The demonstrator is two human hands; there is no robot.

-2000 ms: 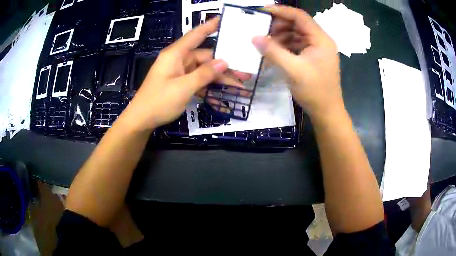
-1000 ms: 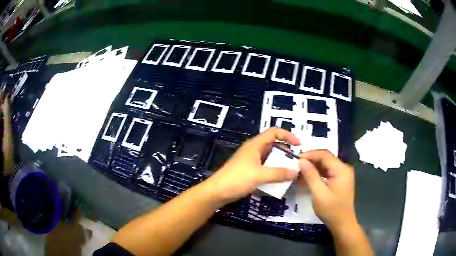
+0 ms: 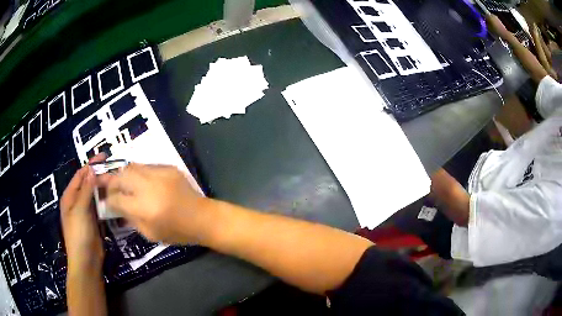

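Note:
My left hand holds a phone front housing with a white release liner on it, seen at a slant and partly hidden by my fingers. My right hand is at the same housing, blurred, with its fingers at the top end; whether it grips the liner or the housing cannot be told. Under the hands lies an adhesive sheet with rectangular cutouts, on the black parts tray. Housings with white frames stand in a row along the tray's far side.
A discarded liner pile lies on the green bench right of the tray. An unused sheet stack lies further right. Beyond it is another black tray with an adhesive sheet. A person in a white garment sits at the right.
The view has swung to the right, so the tray and both hands now show at the left. The housing, earlier face-up with its keys showing, is now slanted and mostly covered by the hands.

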